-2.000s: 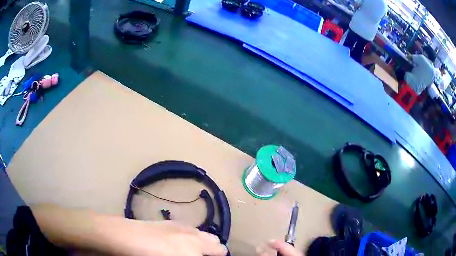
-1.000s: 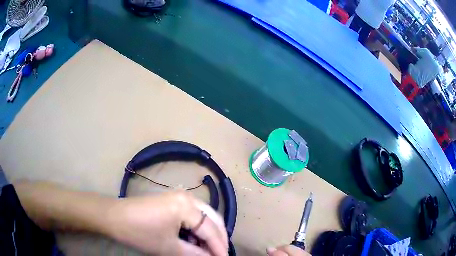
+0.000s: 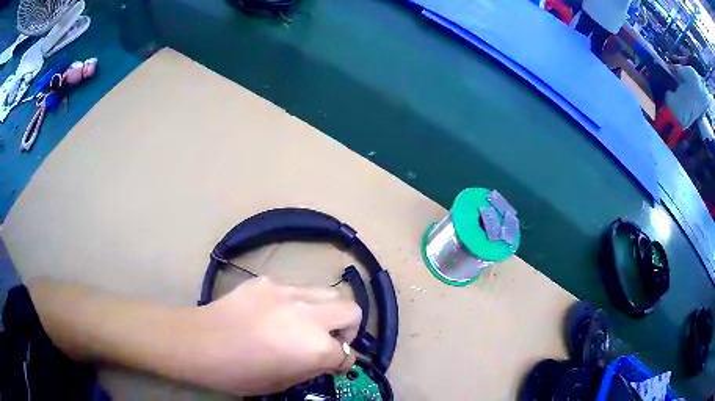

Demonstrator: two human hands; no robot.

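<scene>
A black headband [image 3: 290,225] lies as an arc on the tan cardboard at the lower middle. Its open ear cup [image 3: 384,384] shows a green circuit board [image 3: 354,384] at the bottom edge. My left hand [image 3: 274,333], with a ring, reaches over the headband, fingers curled down at the ear cup; the fingertips are partly hidden, so I cannot tell what they hold. A thin dark reddish wire [image 3: 237,267] runs from the headband's left side to under my hand. My right hand and the soldering iron are out of view.
A solder wire spool [image 3: 458,249] with grey pieces on top stands right of the headband. Black ear cups [image 3: 584,337] and a blue bin [image 3: 627,376] are at lower right. More headphones [image 3: 625,270] lie behind. Keys [image 3: 51,98] are at left. People are at upper right.
The soldering iron and my right hand have left the picture. The green circuit board has come into view beside my left hand. The whole view has shifted, with the spool now further right.
</scene>
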